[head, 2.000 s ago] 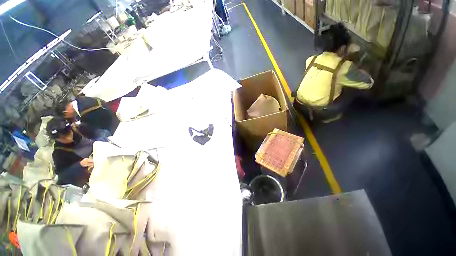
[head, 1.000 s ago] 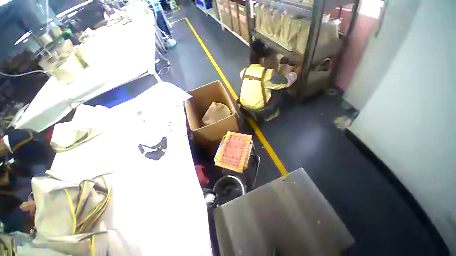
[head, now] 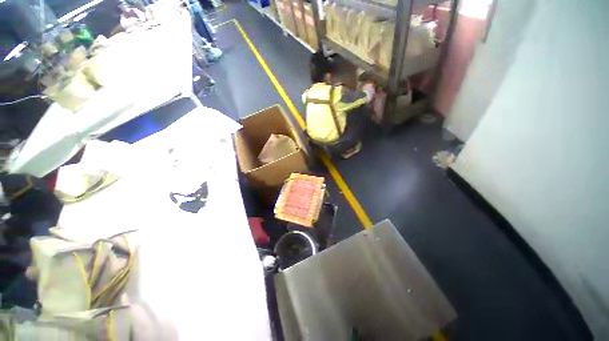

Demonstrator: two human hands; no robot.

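Note:
Neither of my hands is in the picture. Nearest in front of me is the metal-topped side table (head: 367,280), grey and shiny, at the bottom. A small dark green thing shows at its lower edge, too cut off to tell. To its left is the long white table (head: 200,266), very bright. Stacked taupe bags (head: 63,266) with bright yellow edges lie on its left side. A small dark patch (head: 191,198) shows on the white surface; I cannot tell what it is.
An open cardboard box (head: 274,174) holds a beige piece. Beside it are an orange-red woven-looking stack (head: 300,200) and a round dark bin (head: 296,249). A person in yellow (head: 325,113) crouches at a rack (head: 394,66) beyond the yellow floor line. A pale wall (head: 534,146) curves at right.
The view has turned to the right, so tables, box and person sit further left. More wall shows, and the people at the left have mostly left the view. The crouching person's arms reach towards the rack.

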